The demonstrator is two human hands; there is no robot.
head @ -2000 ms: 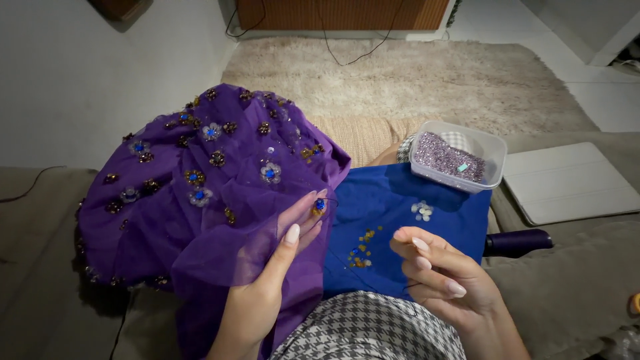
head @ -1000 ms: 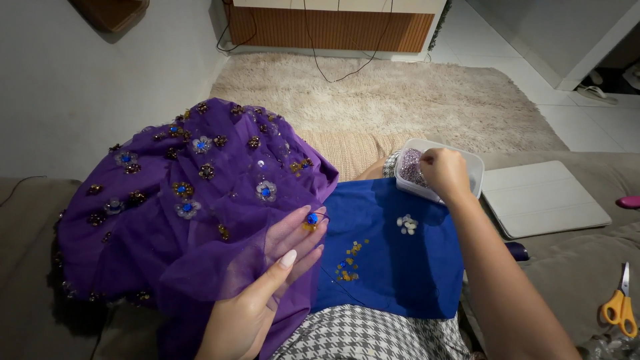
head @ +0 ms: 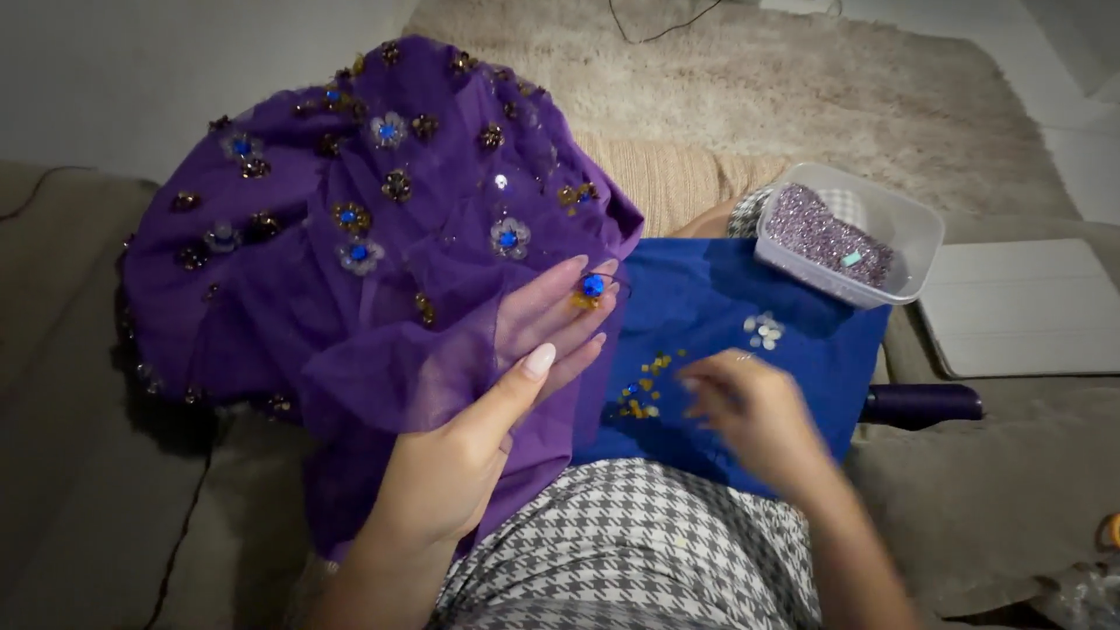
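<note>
My left hand (head: 490,420) grips the sheer purple tulle (head: 420,367) between the thumb on top and the fingers beneath. Over its fingertips lies a blue faceted bead (head: 592,284) with amber pieces at its edge and a dark thread beside it. Beaded flowers (head: 511,238) dot the purple fabric on the left. My right hand (head: 744,394), blurred, is over the blue cloth (head: 709,271), just right of scattered amber sequins (head: 643,385); its fingers are bent, and whether they pinch anything cannot be told. Pale round sequins (head: 764,331) lie above that hand.
A clear plastic tub (head: 919,236) of small purple-pink beads stands at the cloth's upper right corner, with a small mint-coloured piece in it. Beyond it lie a pale flat case (head: 1024,306) and a dark purple cylindrical object (head: 923,404) on the sofa. A shaggy rug (head: 787,87) is ahead.
My right hand reached into the tub one second ago and is now back over the blue cloth near the amber sequins. My left hand still holds the tulle.
</note>
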